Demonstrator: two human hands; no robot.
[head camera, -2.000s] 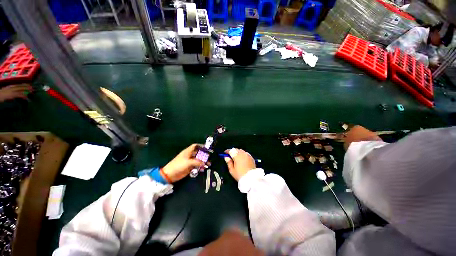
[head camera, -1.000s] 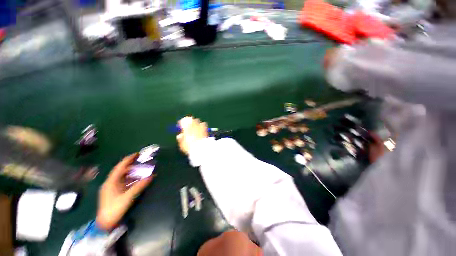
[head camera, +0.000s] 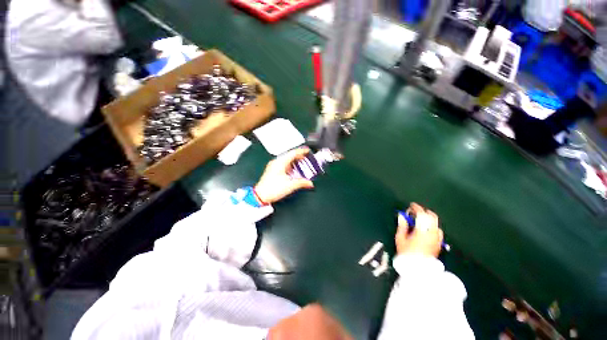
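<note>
My left hand (head camera: 285, 178) holds a small dark module (head camera: 308, 166) with a pale striped face between thumb and fingers, near the foot of the metal post. Silvery parts show just beyond the module. My right hand (head camera: 419, 231) is closed around a blue pen-like tool (head camera: 406, 219), whose other end shows at the right of the hand. White strips (head camera: 377, 257) lie on the green bench left of my right hand. The view is somewhat blurred.
An open carton (head camera: 160, 174) of silvery parts stands at left, a black bin (head camera: 174, 211) of dark parts nearer me. White sheets (head camera: 278, 136) lie beside the carton. A metal post (head camera: 347, 60) and red-handled tool (head camera: 317, 70) stand beyond. Copper-coloured parts (head camera: 526, 312) lie lower right. Another person's white sleeve shows upper left.
The view has swung left, bringing the carton and bin in. My left hand with the module has moved toward the post and carton. My right hand still holds the blue tool, farther from the left.
</note>
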